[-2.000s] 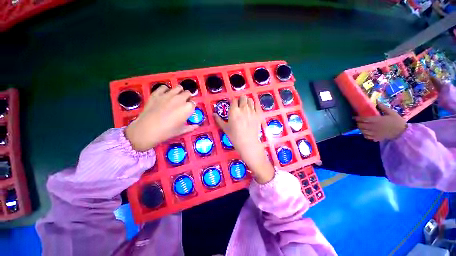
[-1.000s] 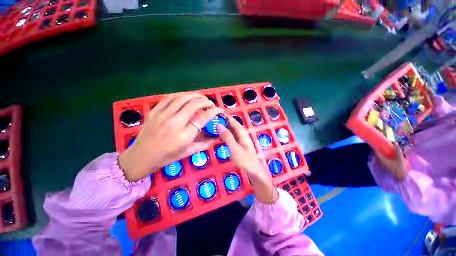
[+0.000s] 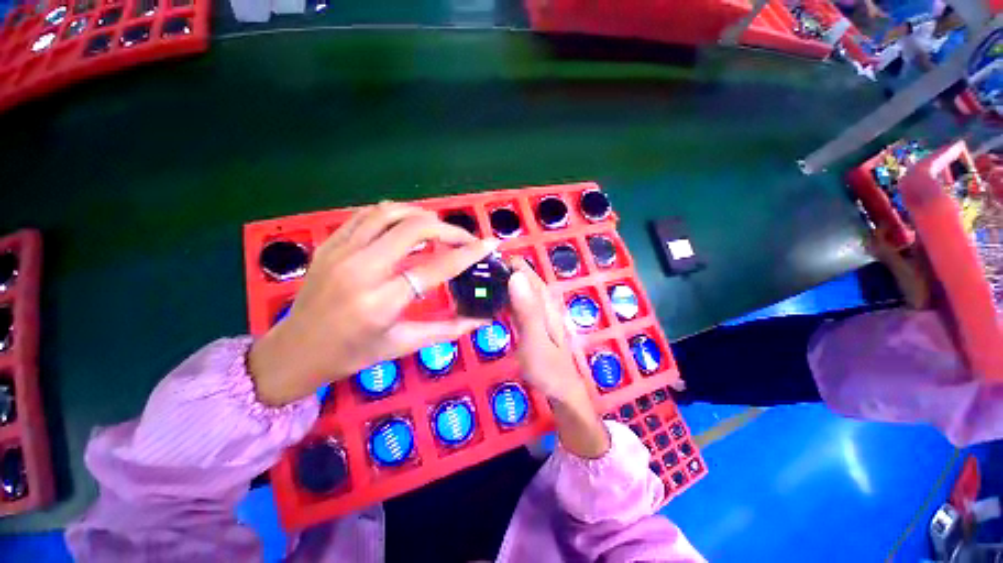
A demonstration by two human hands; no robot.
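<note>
A round watch head [image 3: 481,286] with a dark face and small green and white lit marks is held above the middle of the red compartment tray [image 3: 288,504]. My left hand [image 3: 357,302] grips it by the rim between thumb and fingers. My right hand [image 3: 541,335] is at its right edge, fingers close together and touching or nearly touching it. The tray's pockets hold plain black units [image 3: 551,210] at the back and units with blue film [image 3: 453,421] nearer me. My hands hide several middle pockets.
A small-parts tray [image 3: 663,440] lies under the main tray's right corner. A black box with a pale label [image 3: 674,246] lies at right. A neighbour's sleeve [image 3: 880,368] and tilted red bin [image 3: 955,264] are far right. Other red trays stand at left [image 3: 33,374] and top left [image 3: 116,42].
The held unit's blue side faced up a second ago; now its dark, lit face shows. The neighbour's red bin has moved right and tilted, uncovering another bin of clips behind it.
</note>
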